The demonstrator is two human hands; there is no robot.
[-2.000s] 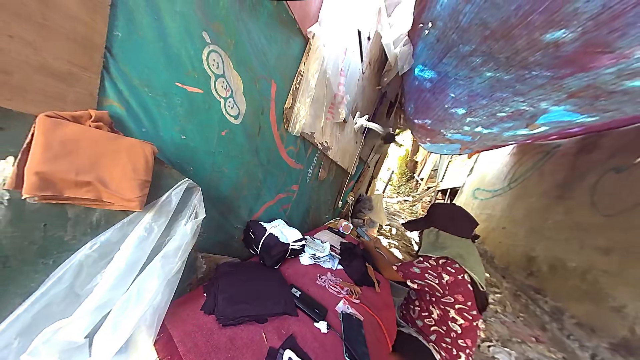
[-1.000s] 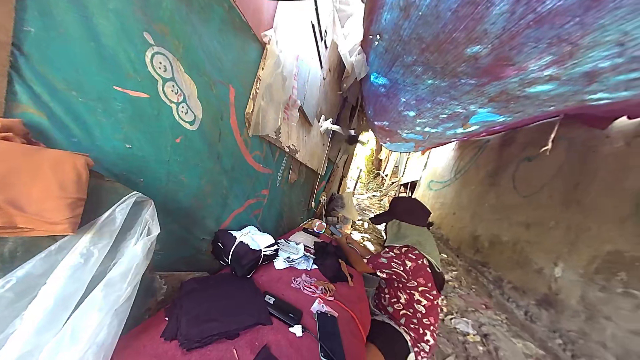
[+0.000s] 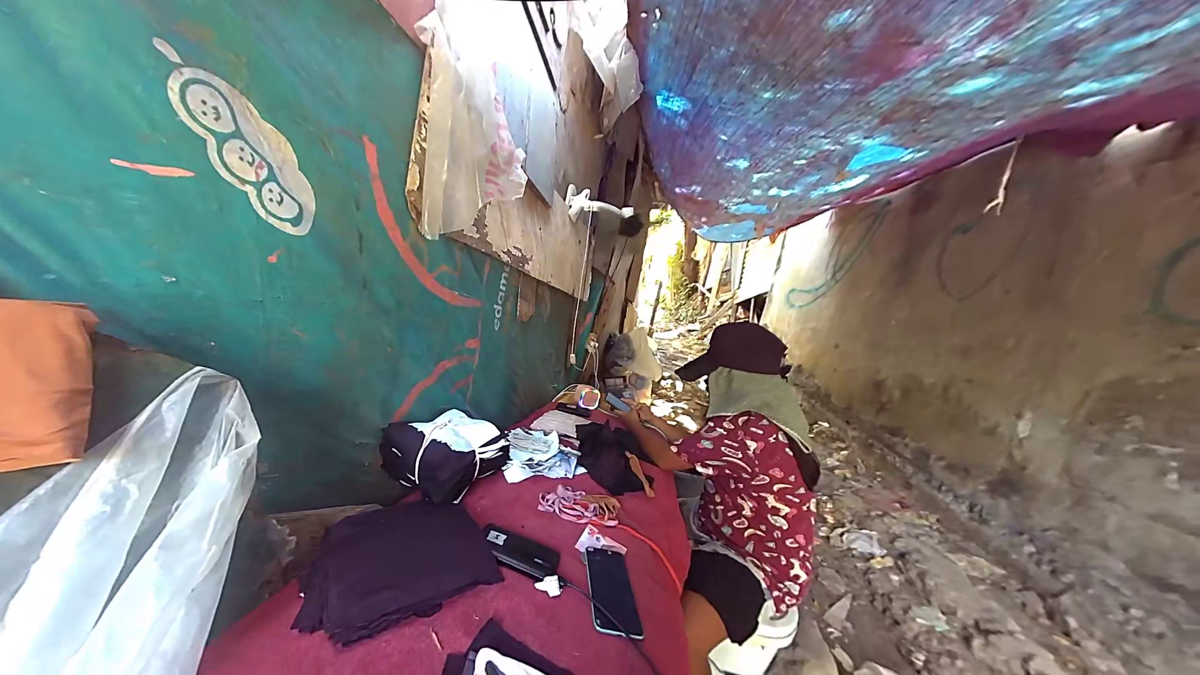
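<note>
Neither my left hand nor my right hand shows in the head view. A stack of dark cloth (image 3: 398,572) lies on the red-covered table (image 3: 534,619). To its right are a black power bank (image 3: 521,551) with a cable and a smartphone (image 3: 613,592) with a dark screen. Behind them lie pink and orange cords (image 3: 579,506), a pile of papers (image 3: 541,454) and a tied dark bundle (image 3: 443,456) with white cloth on top. More dark cloth (image 3: 506,652) with a white part is cut off at the bottom edge.
A co-worker in a cap (image 3: 750,506) sits at the table's right side. A clear plastic bag (image 3: 141,525) and orange cloth (image 3: 42,384) are at left. A green tarp (image 3: 328,281) lines the left; a concrete wall (image 3: 1012,309) stands right.
The view has swung to the right, so the orange cloth is now partly cut off at the left edge.
</note>
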